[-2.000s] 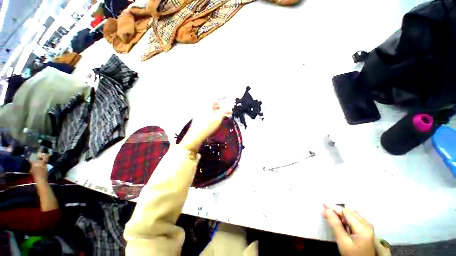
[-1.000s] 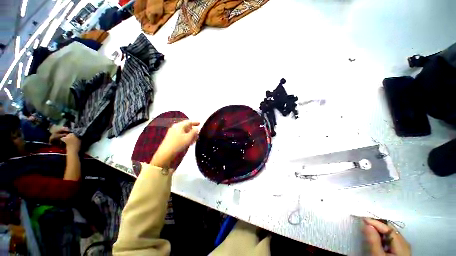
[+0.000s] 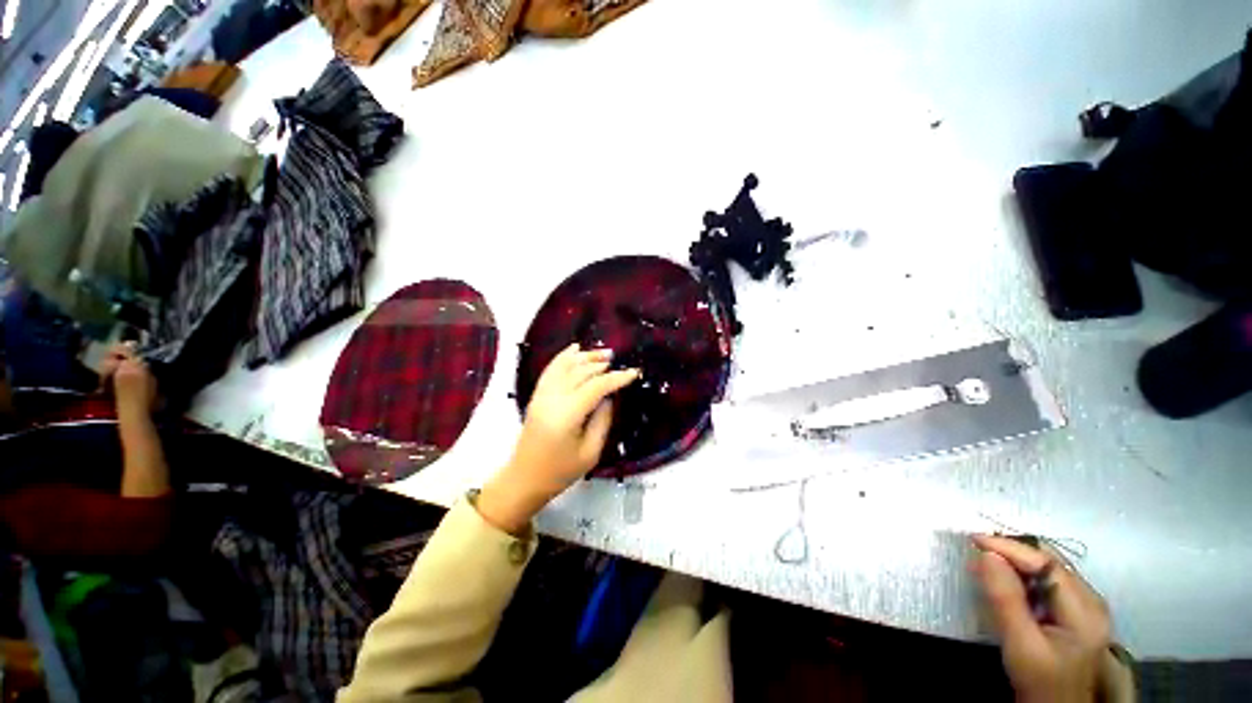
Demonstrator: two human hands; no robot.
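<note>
The round plaid container [image 3: 703, 415] stands near the table edge, with a tangled black heap with white specks [image 3: 662, 368] inside. My left hand [image 3: 566, 419] reaches over its near side, fingertips at the heap. Whether they pinch a piece cannot be told. My right hand [image 3: 1046, 618] is at the lower right, closed on a small dark tool [image 3: 1039, 588], partly hidden by the fingers. A fine thread loop shows beside its fingertips. A black cluster of knotted pieces [image 3: 746, 236] lies just beyond the container.
A flat red plaid oval [image 3: 412, 378] lies left of the container. A long grey plate with a white fitting [image 3: 913, 401] and a thread loop [image 3: 792, 543] lie right. A phone [image 3: 1078, 240], dark bottle [image 3: 1197, 364], plaid garments [image 3: 319, 213], brown garments [image 3: 529, 17] and another person's hand [image 3: 128, 374] also show.
My left hand has moved from over the plaid oval rightward to the heap in the container. My right hand stays at the lower right, holding the dark tool. The camera view has shifted.
</note>
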